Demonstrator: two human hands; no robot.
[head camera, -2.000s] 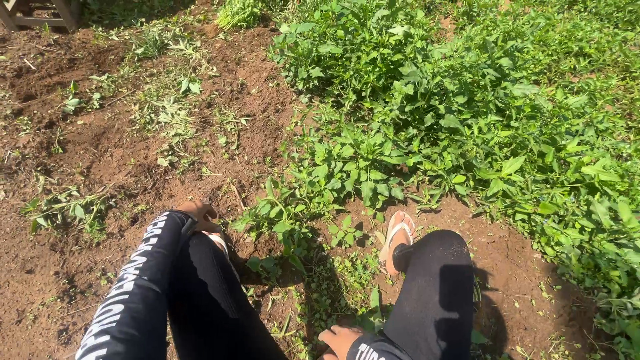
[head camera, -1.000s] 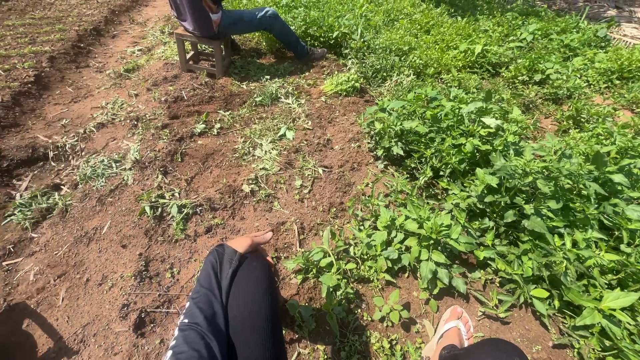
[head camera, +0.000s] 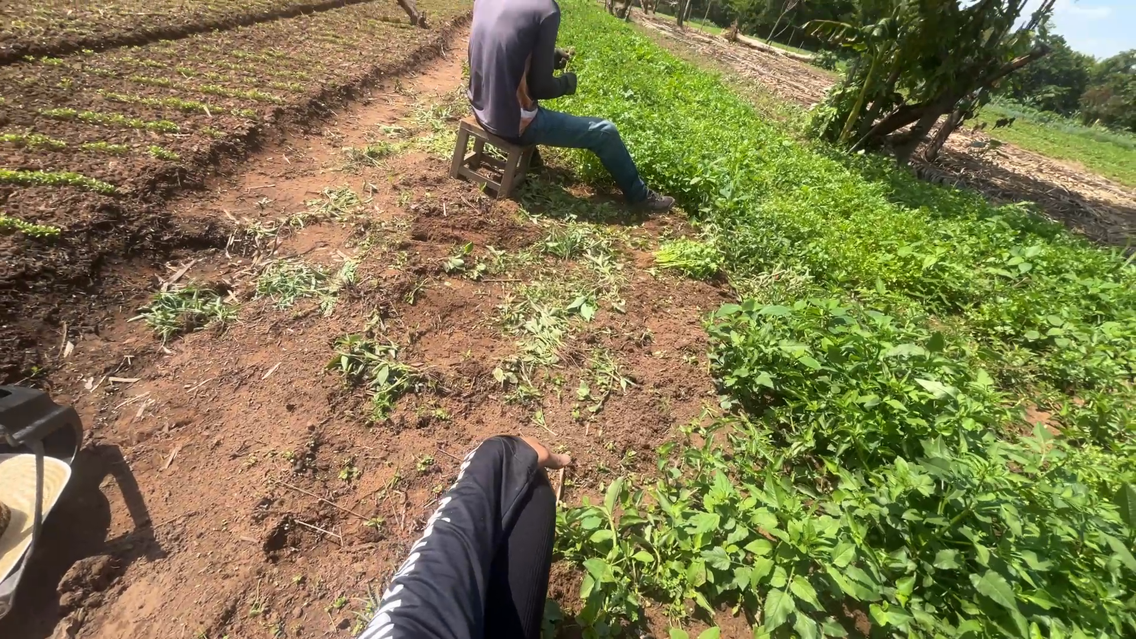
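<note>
My left hand (head camera: 546, 453) rests at my left knee, at the end of a long dark sleeve (head camera: 444, 541) with white lettering. Only part of it shows past the cuff, and whether it holds anything is hidden. Beneath the arm is my black-clad leg (head camera: 524, 550). My right hand is outside the view. Leafy green plants (head camera: 799, 550) grow to the right of my knee, and uprooted, wilting weeds (head camera: 377, 368) lie on the reddish soil ahead of it.
Ahead, a person (head camera: 515, 71) sits on a wooden stool (head camera: 488, 160) beside the green bed. At the left edge are a black container (head camera: 40, 426) and a straw hat (head camera: 35, 501). Seedling rows (head camera: 106, 120) run at upper left; a tree (head camera: 905, 80) stands at upper right.
The view has swung up and ahead, bringing in the seated person, the seedling rows and the tree. My right hand, seen low in the oldest frame, has left the view; my left stays at the knee.
</note>
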